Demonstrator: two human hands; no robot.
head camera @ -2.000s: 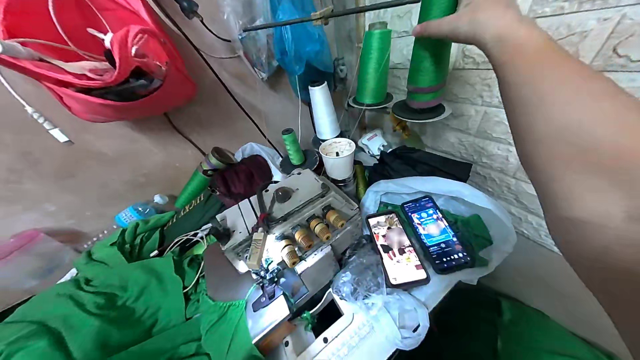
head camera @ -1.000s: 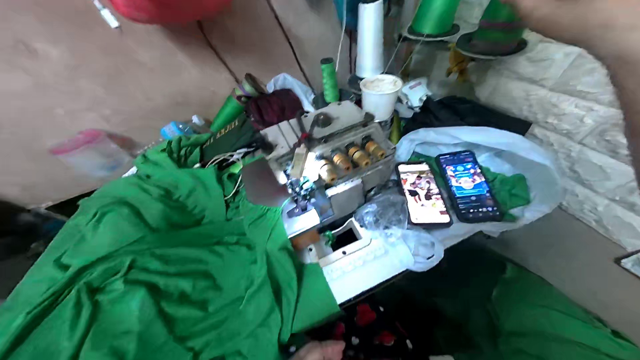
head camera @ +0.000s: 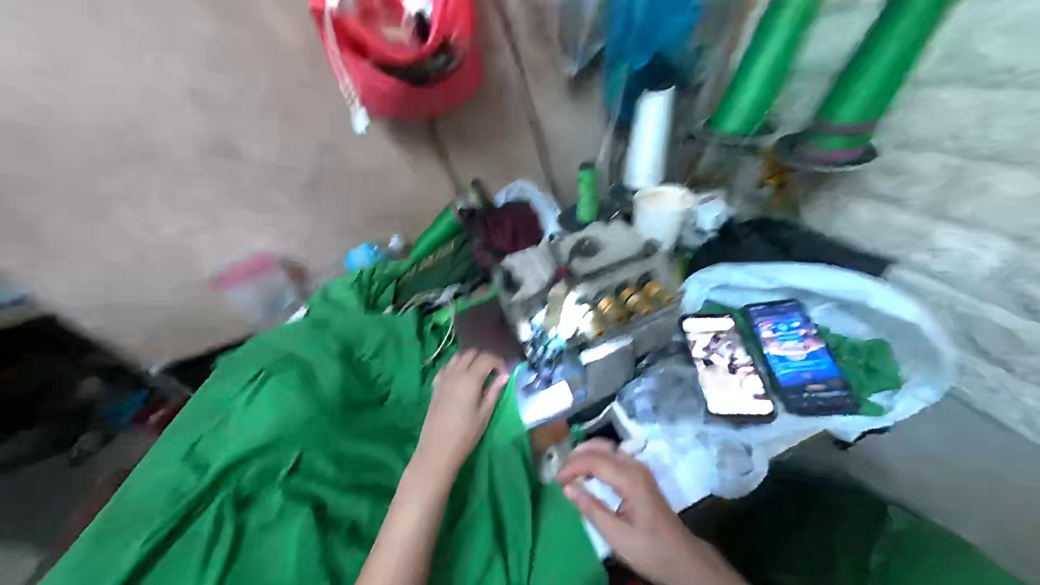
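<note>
My left hand (head camera: 461, 400) rests flat on green fabric (head camera: 309, 455), close to the left of the overlock sewing machine (head camera: 617, 268). The fabric spreads over the work surface and reaches the machine's presser foot area, which is lit. My right hand (head camera: 621, 496), with curled fingers, is at the front of the machine beside the fabric's right edge; the view is blurred and I cannot tell whether it grips anything. Gold-coloured tension dials (head camera: 630, 302) line the machine's front. Behind it stand a small green thread spool (head camera: 587, 193) and a white thread cone (head camera: 650, 138).
Two lit smartphones (head camera: 729, 370) (head camera: 800, 357) lie on a white plastic bag (head camera: 918, 325) at the right. A white cup (head camera: 662, 213) stands behind the machine. Large green thread cones (head camera: 764, 73) are at upper right, and a red bag (head camera: 422, 89) hangs on the wall.
The raised hand at the green thread cone has left it. Both my hands are now low at the machine, the left on the green fabric. The view has shifted.
</note>
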